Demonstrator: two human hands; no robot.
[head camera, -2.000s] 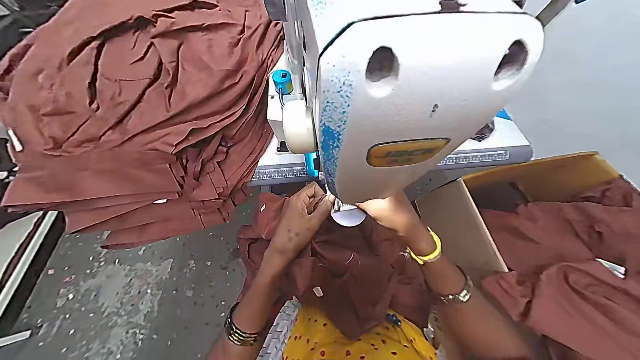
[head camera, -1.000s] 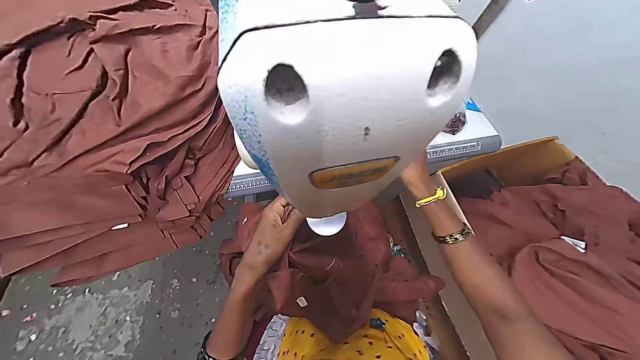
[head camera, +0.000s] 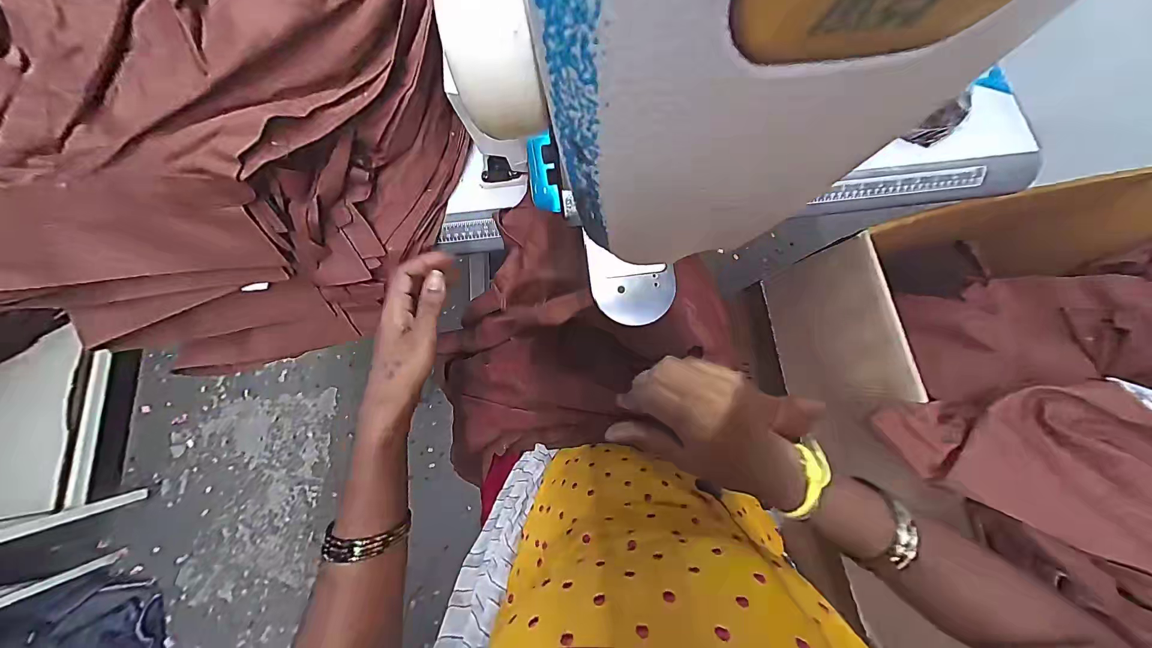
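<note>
A white and blue sewing machine (head camera: 702, 135) fills the upper middle, its rounded metal arm plate (head camera: 633, 290) jutting toward me. Brown fabric (head camera: 540, 369) hangs beneath that plate and spreads over my lap. My left hand (head camera: 416, 310) is raised beside the right edge of the stacked brown cloth pieces (head camera: 225, 189), fingers slightly bent; nothing shows in it. Lower, over the fabric on my lap, is my right hand (head camera: 693, 405), blurred and turned inward with its fingers curled. Whether it grips the cloth cannot be made out.
At right stands a cardboard box (head camera: 837, 324) holding more brown fabric (head camera: 1062, 459). The machine's bed edge with a printed ruler (head camera: 900, 187) runs behind it. Dark cloth (head camera: 90, 612) lies at the lower left, near a pale panel (head camera: 36, 414) above the speckled floor (head camera: 261, 486).
My left hand has left the fabric at the machine and moved left toward the stack. My right hand has come back from beside the machine head to my lap. The view has shifted.
</note>
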